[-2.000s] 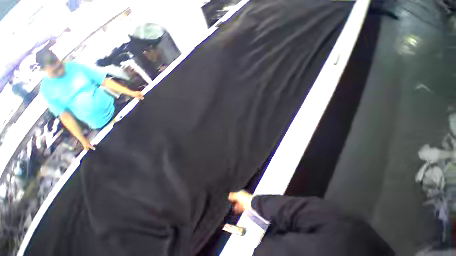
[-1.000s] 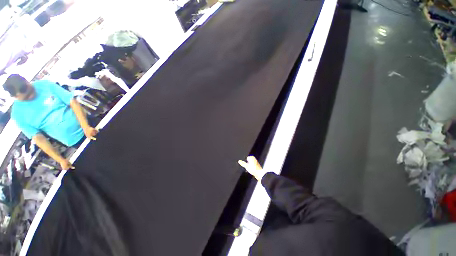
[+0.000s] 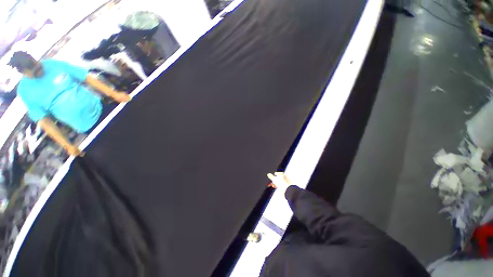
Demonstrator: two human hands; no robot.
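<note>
Wide black fabric (image 3: 216, 124) lies along the table, mostly smooth, with folds at the lower left. Its near edge runs beside the white table rim (image 3: 324, 116), over a darker strip. My right hand (image 3: 279, 180), in a dark sleeve, is at this near edge, small and slightly blurred, and its fingers appear to pinch the fabric edge. My left hand is not in the picture. A small brassy weight (image 3: 253, 237) lies on the rim below my hand.
A person in a turquoise T-shirt (image 3: 62, 94) stands across the table with both hands on the far fabric edge. Scrap cloth (image 3: 457, 176) lies on the grey floor (image 3: 400, 140) at right, near a red object (image 3: 482, 239). A dark bin (image 3: 162, 40) stands beyond the table.
The black fabric has become flatter and its wrinkles have mostly gone. My right hand has moved up along the near edge. The other person's hands have shifted along the far edge.
</note>
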